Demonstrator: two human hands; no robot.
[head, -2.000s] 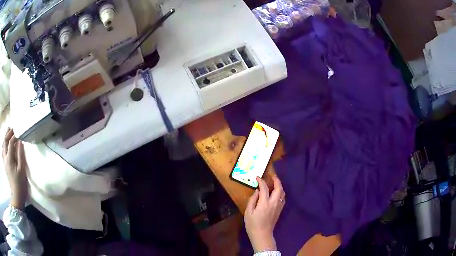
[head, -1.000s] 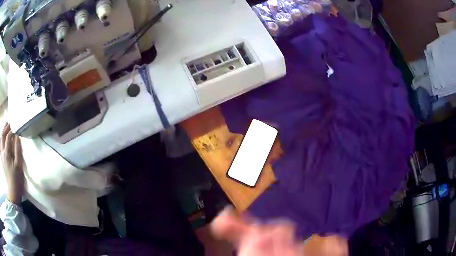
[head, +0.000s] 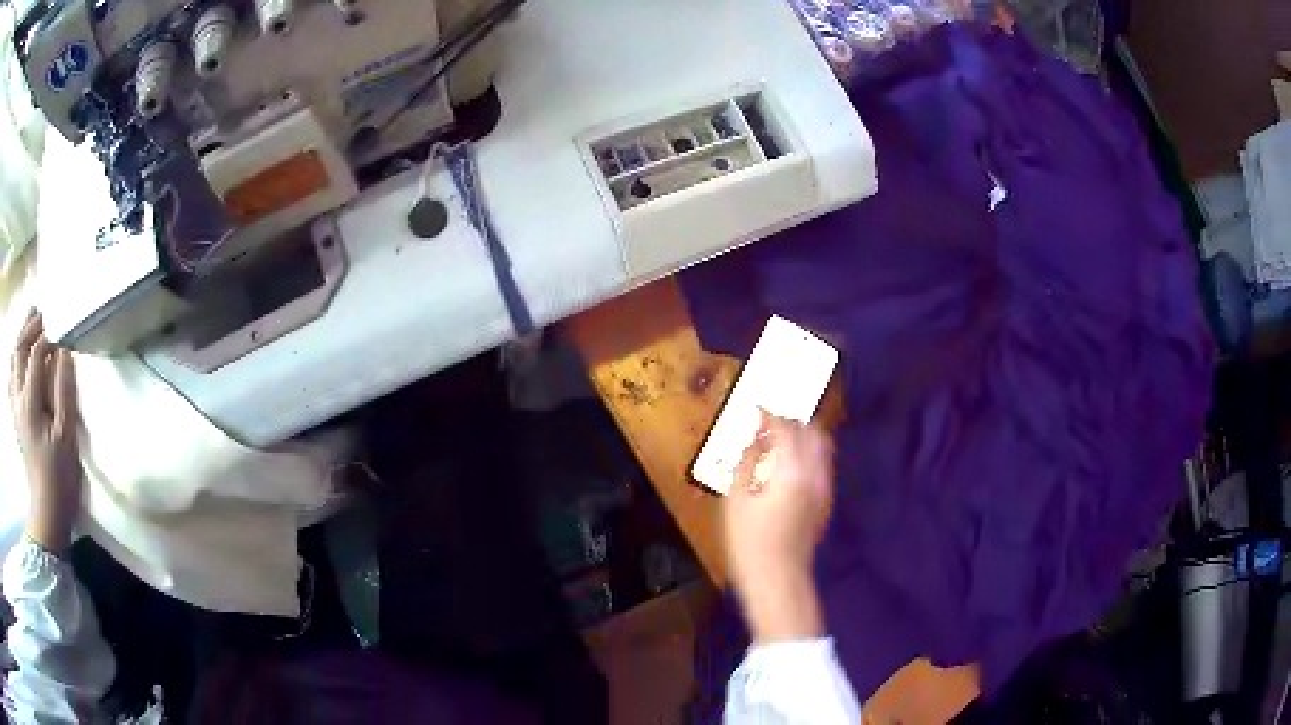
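A smartphone with a white lit screen lies tilted on the wooden ledge, beside the purple cloth. My right hand is over its lower end, fingertips at the screen; the hand is slightly blurred and does not grasp the phone. My left hand is at the far left edge, lying flat on cream fabric with fingers nearly straight. The cream fabric hangs from the front left of the white overlock machine. Part of it is hidden behind the machine.
A large purple garment heap covers the right side. The wooden ledge runs below the machine table. An accessory tray is recessed in the tabletop. A blue-purple cord hangs over the table front. White papers are at far right.
My right hand was at the phone, drew back down in a blur, and is now over its screen. The screen went from coloured to white. My left hand stays on the cream fabric. The view has shifted slightly.
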